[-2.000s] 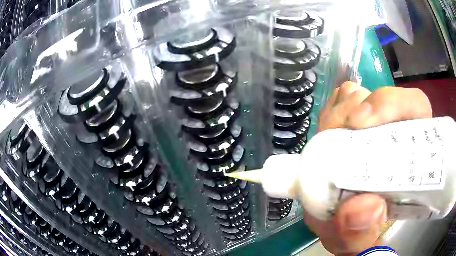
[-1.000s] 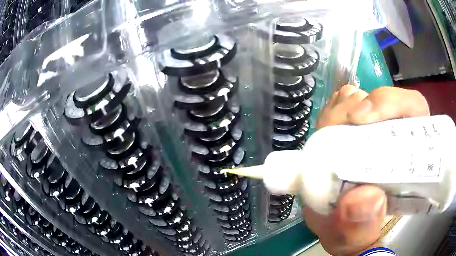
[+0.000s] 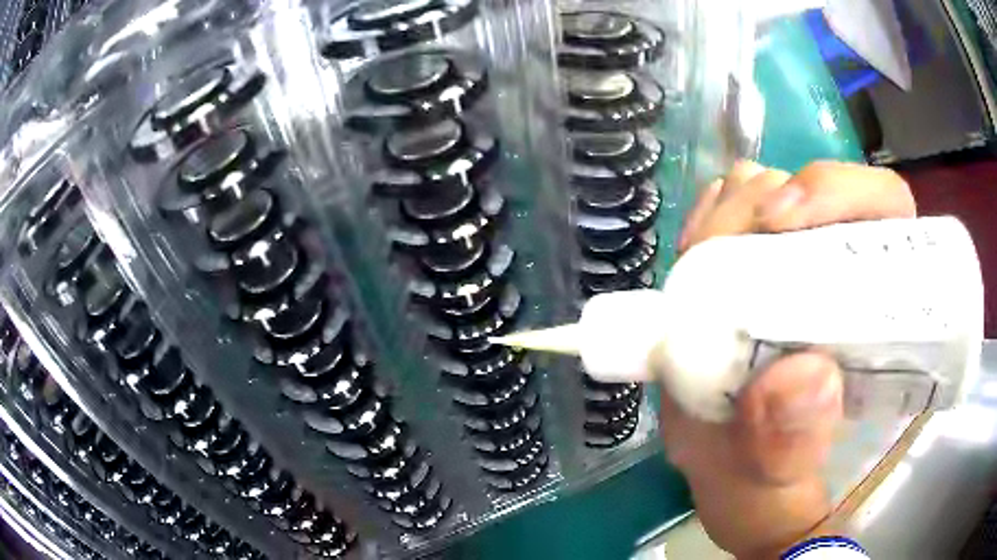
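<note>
My right hand (image 3: pixel 793 405) is bare and grips a white squeeze bottle (image 3: pixel 831 284) lying nearly level, its printed label partly in view. The bottle's thin pale yellow nozzle (image 3: pixel 541 338) points left, its tip at a part in the second row from the right. Small round black parts (image 3: pixel 454 233) with shiny grey central discs stand in several close rows. A clear plastic blister tray (image 3: pixel 523 164) holds them. Whether a drop leaves the nozzle cannot be told. My left hand is not in view.
A teal-green mat (image 3: pixel 804 109) shows beyond the tray at the upper right and below it. Dark equipment with a blue piece (image 3: pixel 847 63) stands at the upper right, beside a dark red area (image 3: pixel 957 197). A pale table surface (image 3: pixel 940 470) with a yellow-brown edge is at the lower right.
The tray's rows now sit higher in the picture and slightly left. The hand and bottle have also moved up a little, and the bottle has turned, so less of its label shows.
</note>
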